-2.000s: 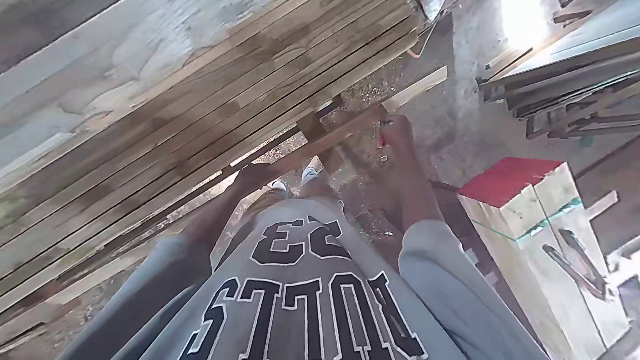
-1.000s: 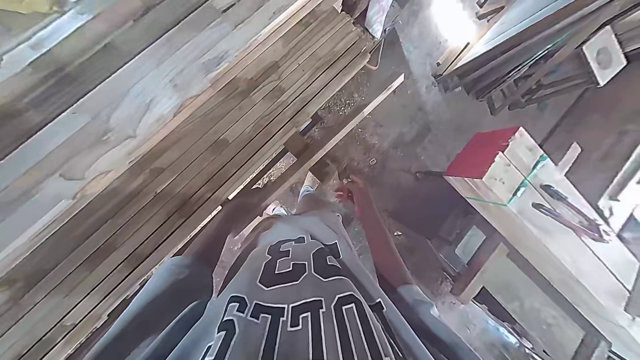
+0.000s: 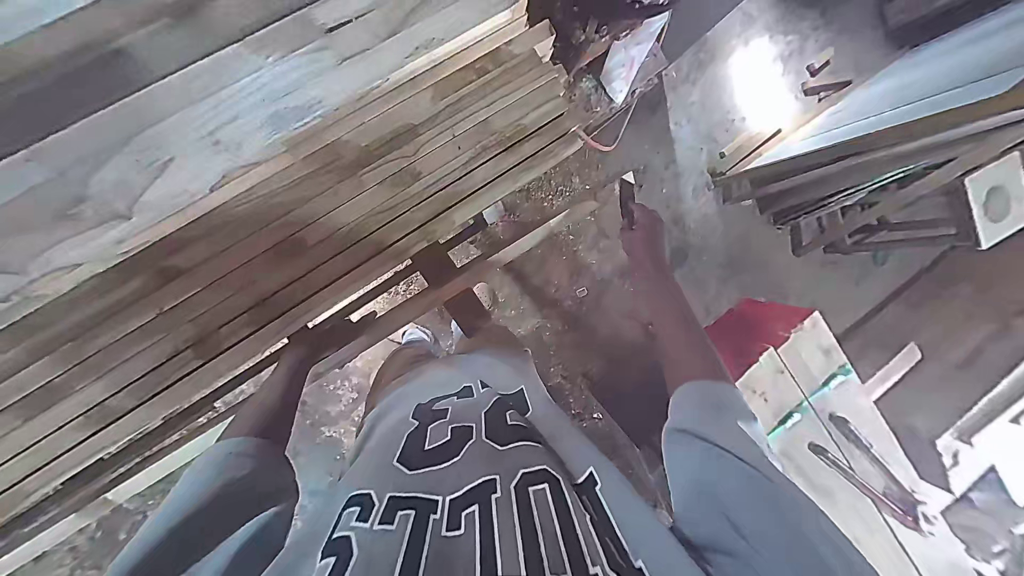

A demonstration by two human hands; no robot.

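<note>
A long narrow wooden strip runs diagonally beside the stacked boards, in front of my body. My left hand is on this strip, close to the edge of the stack; its fingers are dark and partly hard to make out. To the right, my right hand is closed around a small dark object, apart from the strip's far end. What kind of object it is, I cannot tell. Long wooden boards lie stacked along my left side.
A timber block with a red end stands at right, with dark-handled pliers-like tool on it. Frames and boards are piled at upper right. A dark wooden support is by my feet. An orange cord hangs near the stack's end.
My right hand has moved out away from my body and the strip, toward the upper right. My left hand remains beside the stack.
</note>
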